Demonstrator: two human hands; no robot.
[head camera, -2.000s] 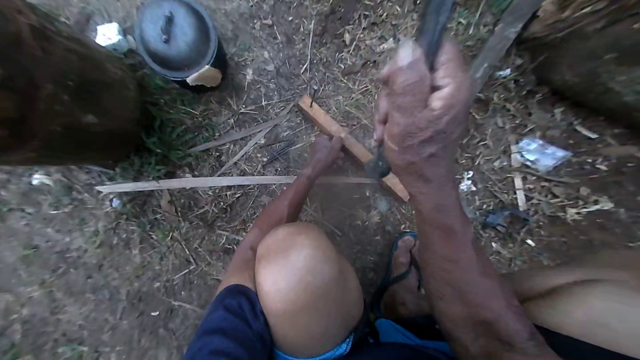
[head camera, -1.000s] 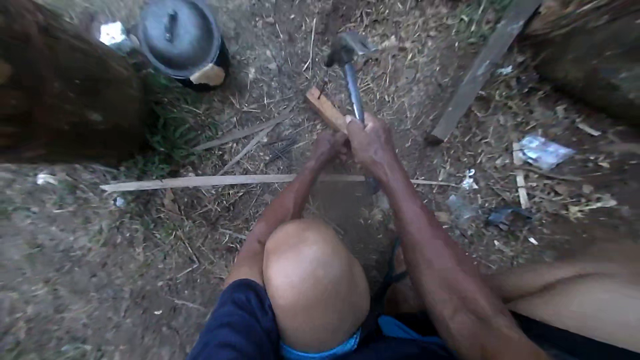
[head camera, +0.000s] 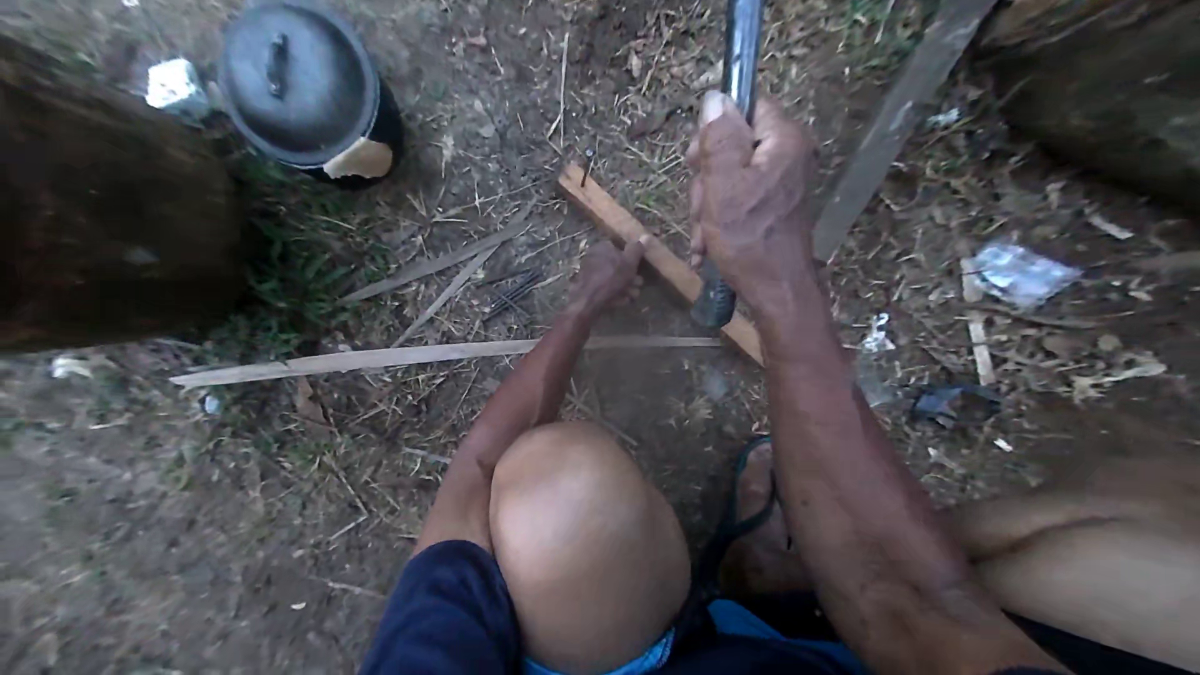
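Note:
A narrow wooden board (head camera: 670, 267) lies slantwise on the dirt, with a nail (head camera: 588, 169) standing up near its far left end. My left hand (head camera: 607, 274) grips the board around its middle. Closed on the handle of a hammer (head camera: 741, 56) is my right hand (head camera: 757, 187), raised above the board's right side; the handle's dark grip end shows below the fist, while the head is out of view. Several loose nails (head camera: 514, 292) lie on the ground left of my left hand. A long thin wood strip (head camera: 403, 356) runs leftward from near the board.
A dark lidded pot (head camera: 298, 84) stands at the upper left beside a large dark log or rock (head camera: 103, 206). A grey plank (head camera: 886, 131) lies at the upper right, near another dark bulky thing (head camera: 1116, 103). Clear plastic litter (head camera: 1022, 274) lies at the right.
One second ago the hammer was low, its head in view near the board's nail end and my hands close together. Now my right hand is raised apart from the left, still holding the hammer.

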